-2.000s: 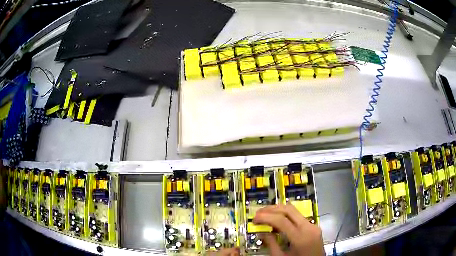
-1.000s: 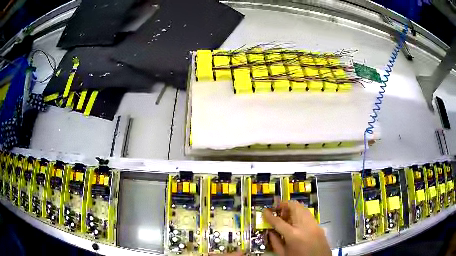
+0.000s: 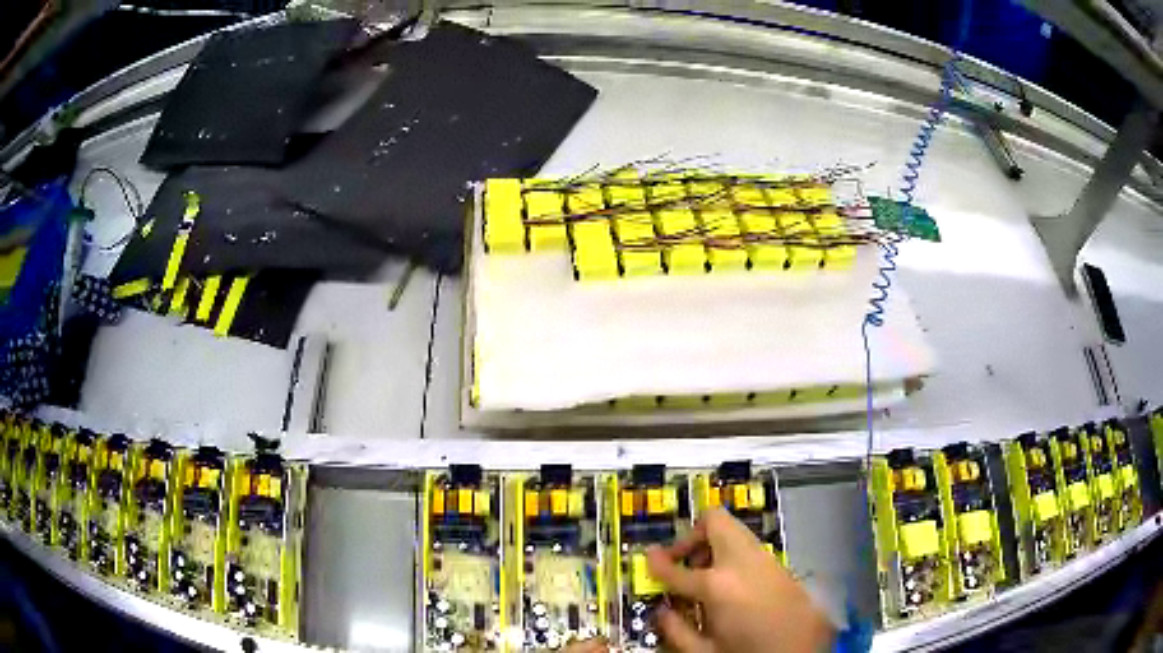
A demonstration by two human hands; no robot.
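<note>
My right hand is over the third and fourth boards of the middle group. Its fingertips touch a yellow transformer on the third power supply board; whether they grip it is hard to tell. The fourth board is partly hidden under the hand. The first board and second board show no yellow block in their middles. Only a small part of my left hand shows at the bottom edge, its fingers mostly cut off.
Rows of yellow transformers with dark leads lie on a white foam sheet. A green circuit board and blue coiled cord are at right. Black sheets lie back left. More boards line the conveyor both sides.
The yellow block has gone from tilted in my right fingers to lying on the third board, with the fingertips still at it. The view has shifted slightly.
</note>
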